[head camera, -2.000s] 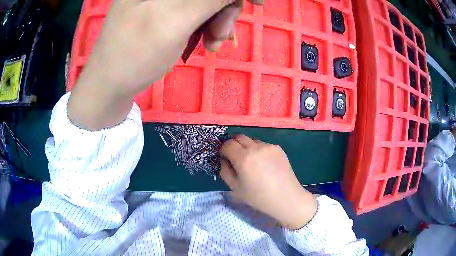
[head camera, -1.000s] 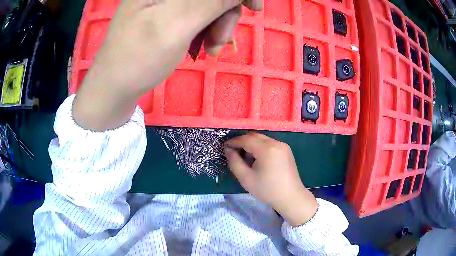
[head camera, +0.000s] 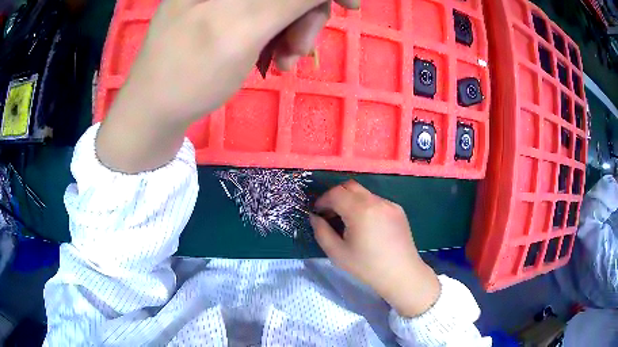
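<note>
A loose pile of thin silver spring bars (head camera: 268, 200) lies on the green bench at the near edge of the red foam tray (head camera: 305, 161). My right hand (head camera: 369, 234) is at the pile's right side, thumb and forefinger close together; whether a pin is between them is too small to tell. My left hand (head camera: 223, 51) is raised over the tray's left part, with its fingers partly cut off by the top edge. A small dark piece shows below its curled fingers, but what it holds is hidden. Several black watch bodies (head camera: 423, 140) sit in the tray's right pockets.
A thicker red foam tray stack (head camera: 498, 223) with black pieces in many pockets stands at the right. A yellow label (head camera: 19, 107) shows on a black object at the left. Another person's white sleeve (head camera: 596, 237) is at the far right edge.
My right hand has drawn slightly right and down, from the pile's right edge, its fingertips a little further off. My left hand has barely moved.
</note>
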